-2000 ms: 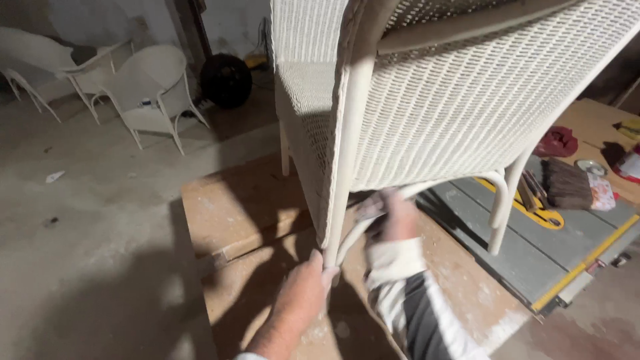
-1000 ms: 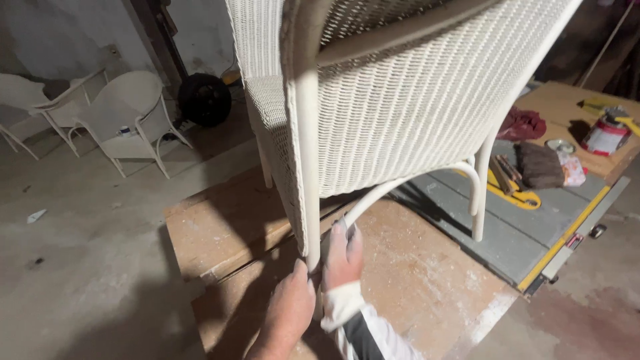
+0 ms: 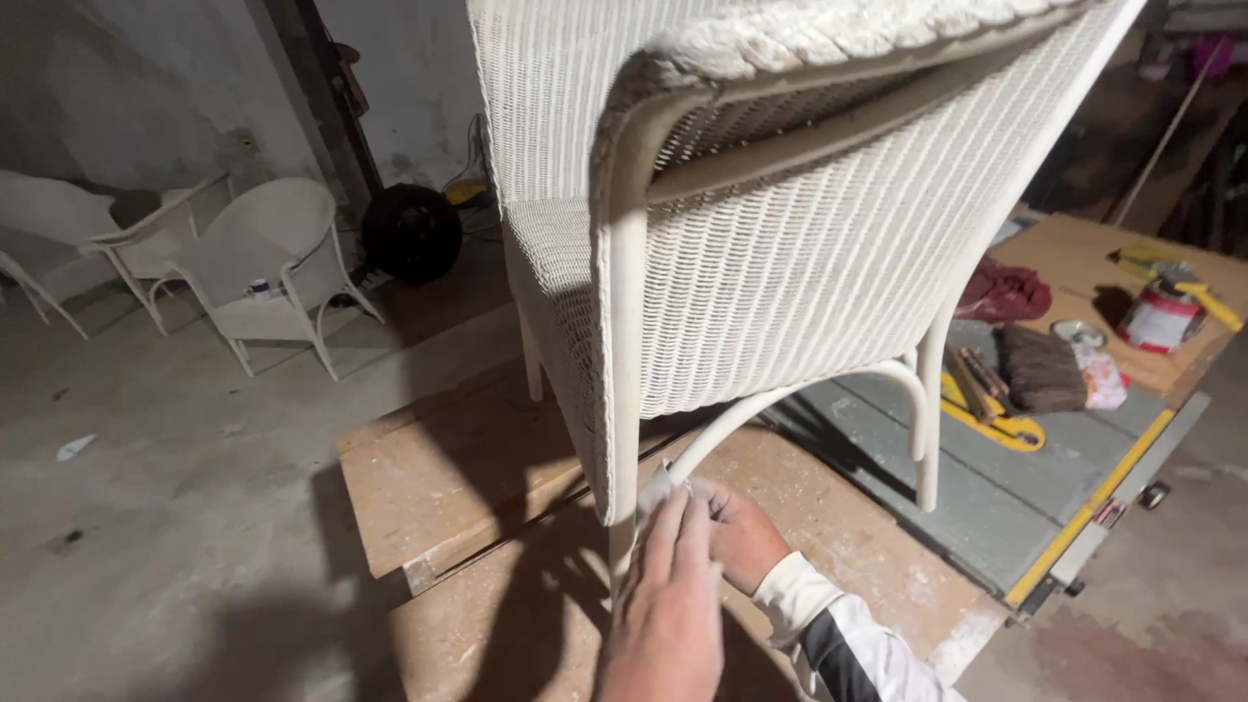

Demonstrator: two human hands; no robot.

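Note:
A white woven wicker chair (image 3: 780,302) stands with its back towards me on a wooden board (image 3: 838,526). My left hand (image 3: 668,604) reaches up from below, its fingers against the lower part of the near leg (image 3: 624,546). Beside it my right hand (image 3: 746,536), in a white and dark sleeve, is at the low end of the curved brace (image 3: 741,414). A small grey sheet, perhaps abrasive paper (image 3: 658,487), shows at the fingertips, wrapped against the brace and leg. Which hand grips the sheet is partly hidden.
At right a grey saw table (image 3: 975,497) holds a wide brush (image 3: 1043,370); behind it are a paint tin (image 3: 1160,317), a tin lid (image 3: 1079,334) and a red cloth (image 3: 1004,291). White wicker armchairs (image 3: 263,244) stand at the far left, near a black wheel (image 3: 411,232).
My left hand has moved up from the bottom of the leg to beside my right hand, where the brace meets the leg.

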